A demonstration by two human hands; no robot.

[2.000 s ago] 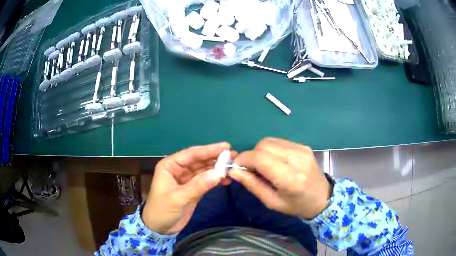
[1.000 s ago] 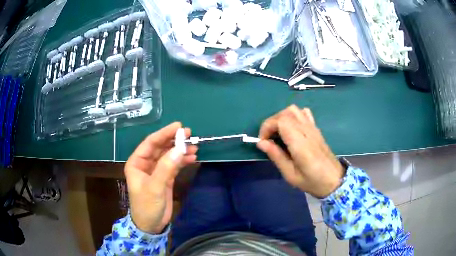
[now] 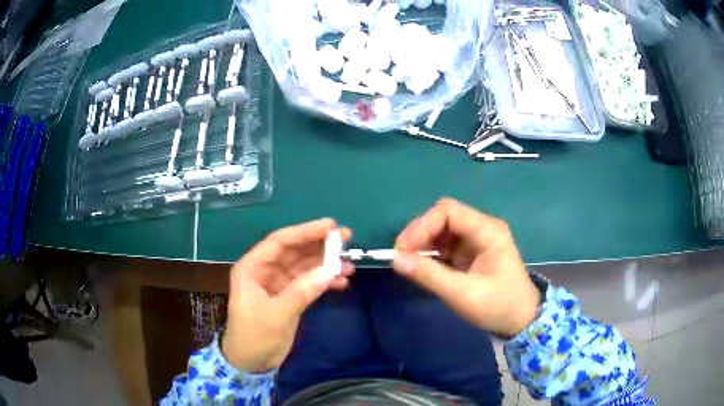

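My left hand (image 3: 278, 289) holds a white T-handle (image 3: 332, 255) upright between thumb and fingers, above my lap at the bench's front edge. A thin metal shaft (image 3: 348, 254) sticks out of the handle to the right. My right hand (image 3: 468, 270) pinches a white sleeve (image 3: 383, 254) that sits around the shaft. The shaft's thin end (image 3: 429, 253) shows past my right fingertips. The sleeve's right part is hidden by my fingers.
A clear blister tray (image 3: 266, 170) with T-tools lies at left, blue strips (image 3: 20, 186) at the far left edge. An open bag of white handles (image 3: 381, 59) lies at back centre. Right of it are loose shafts (image 3: 508, 156), a parts box (image 3: 601, 131) and small white parts (image 3: 615, 63).
The sleeve has moved left along the shaft towards the handle, with my right hand. A second ago it was at the shaft's far end. The loose sleeve on the bench was picked up earlier.
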